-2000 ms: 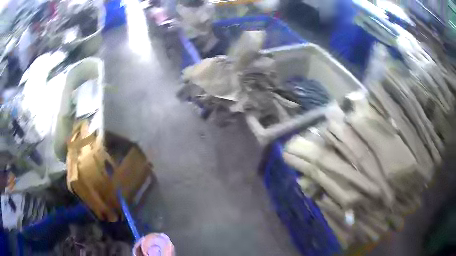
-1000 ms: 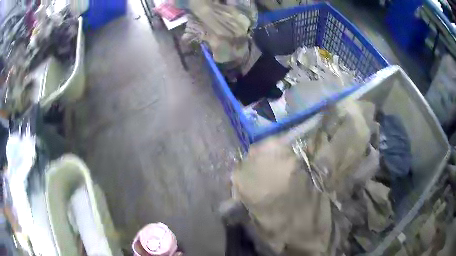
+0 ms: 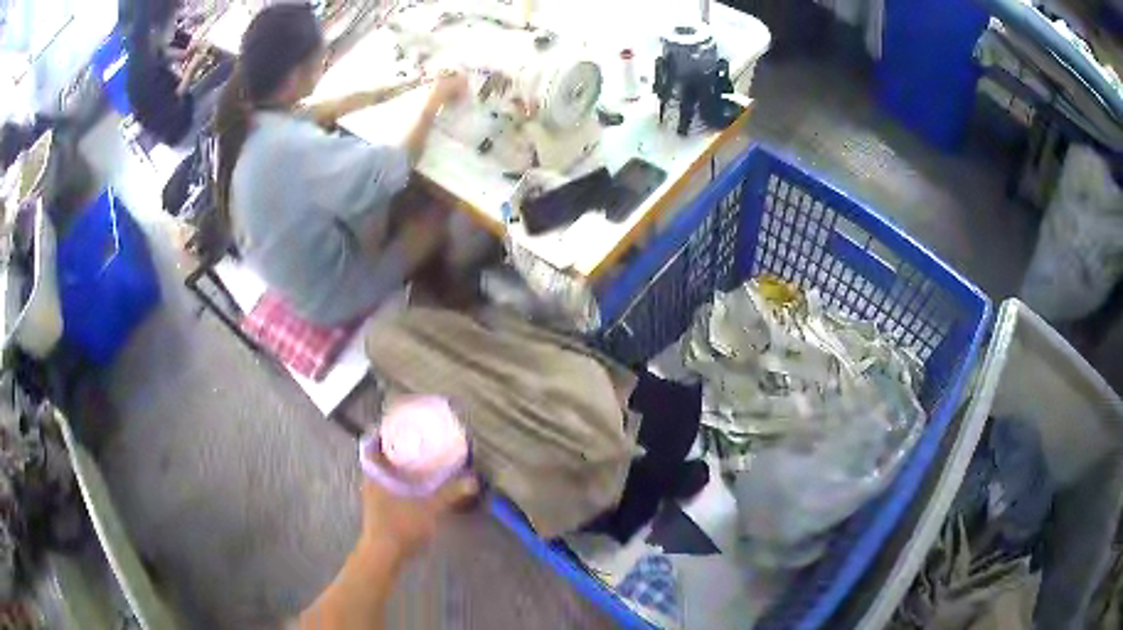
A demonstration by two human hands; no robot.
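My left hand (image 3: pixel 404 514) reaches in from the bottom edge, left of centre, and is shut around a drink bottle just below its lid. The pale pink round lid (image 3: pixel 425 439) with a lilac loop faces up toward me and looks fitted on. The bottle's body is mostly hidden under the lid and hand. The bottle is held above the floor, beside a brown cloth bundle (image 3: pixel 517 400) that hangs over the near side of a blue crate. My right hand is not in view.
A blue mesh crate (image 3: pixel 862 252) of cut fabric stands right of centre, with a pale bin (image 3: pixel 985 406) beyond. A seated person (image 3: pixel 308 203) works at a sewing table (image 3: pixel 474 185) ahead. Grey floor (image 3: pixel 222 492) runs along the left, beside another bin (image 3: pixel 105 529).
The bottle has risen from the bottom edge and my left hand now shows. The view has shifted to bring in the seated person and sewing table, and more of the blue crate.
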